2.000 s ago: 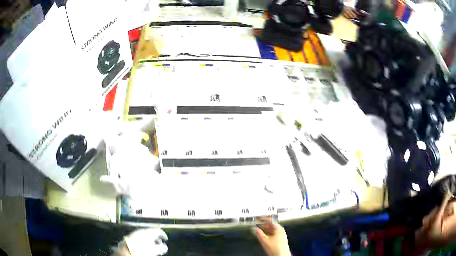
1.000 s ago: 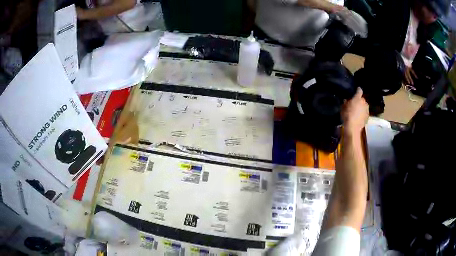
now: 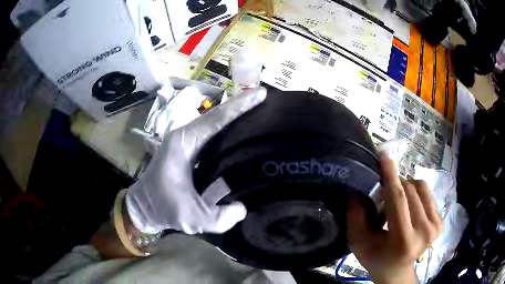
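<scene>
A black desk fan (image 3: 293, 133) with light brand lettering on its housing is held up close in front of me, over the bench's near side. My left hand (image 3: 185, 172), in a white glove with a pale band and a bead bracelet at the wrist, grips its left side. My bare right hand (image 3: 393, 222) grips its right side, fingers on the outer rim and thumb on the near face. A round dark centre shows in the fan's lower part. The fan's base cannot be made out clearly.
A small open box (image 3: 152, 119) with crumpled white tissue stands behind my left hand. Printed cartons (image 3: 66, 50) stand at the far left. Label sheets (image 3: 277, 55) cover the bench, partly orange. Many black fans (image 3: 487, 205) crowd the right edge. A blue cord (image 3: 346, 275) shows below the fan.
The fan my right hand was touching at the bench's far right is now close to me, held by both hands. The view has turned and moved nearer the box.
</scene>
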